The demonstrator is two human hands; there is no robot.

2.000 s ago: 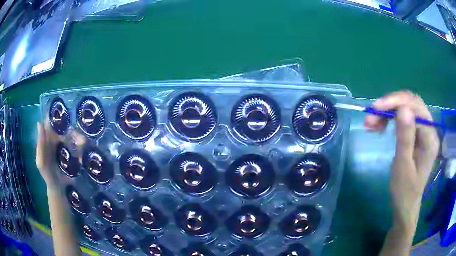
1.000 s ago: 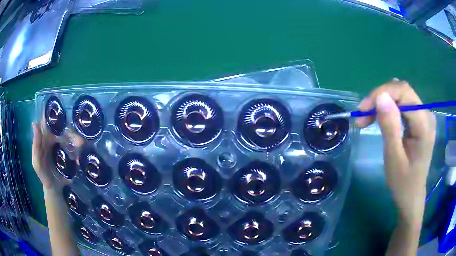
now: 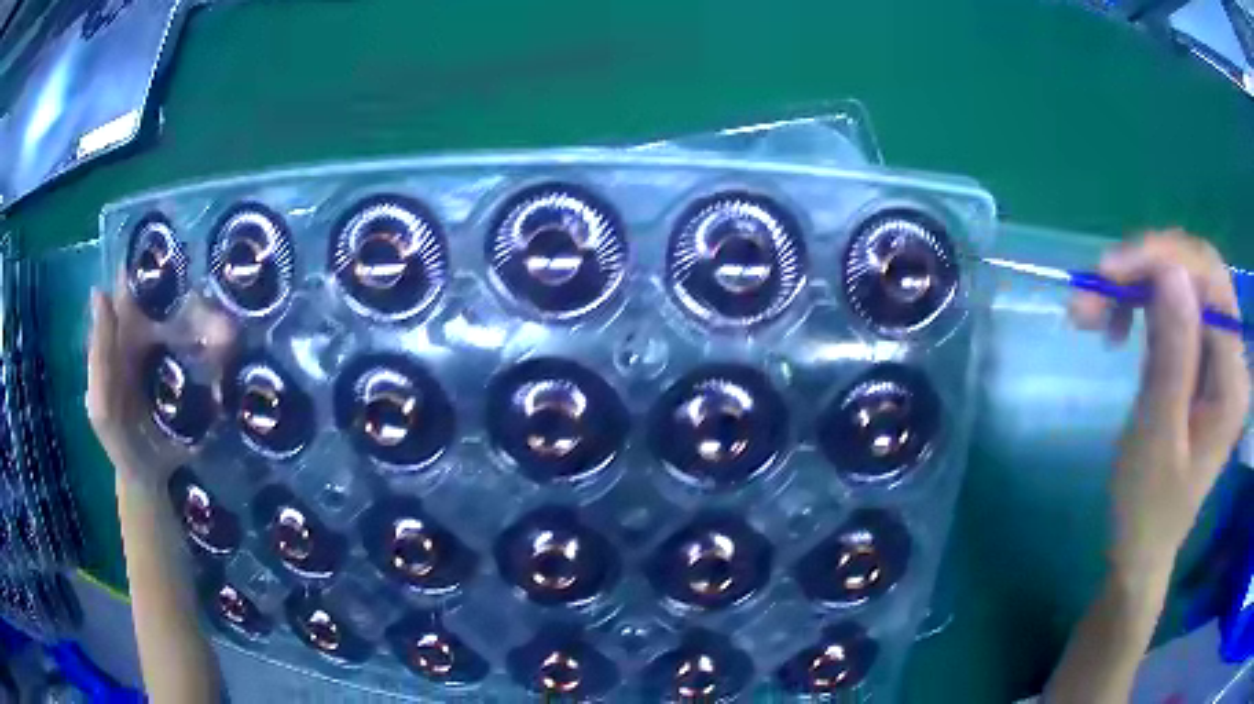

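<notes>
A clear blister tray (image 3: 619,176) is held up in front of me, with rows of round dark reflector cups showing radial ribs and coppery centres. My left hand (image 3: 127,371) grips the tray's left edge, its fingers seen partly through the plastic. My right hand (image 3: 1169,323) holds a thin blue brush (image 3: 1107,286) like a pen, right of the tray. The brush's pale tip points left, near the top right reflector cup (image 3: 901,271); I cannot tell if it touches the tray edge.
Another clear tray (image 3: 825,135) lies behind on the green mat (image 3: 481,69). Stacked trays (image 3: 35,481) stand at the left edge. A grey shiny panel (image 3: 83,90) is at the upper left. A blue bin (image 3: 1238,557) shows at the right edge.
The brush tip was over the top right cup a second ago; my right hand has drawn it back right. The held tray now sits higher in view, showing more of its lower rows.
</notes>
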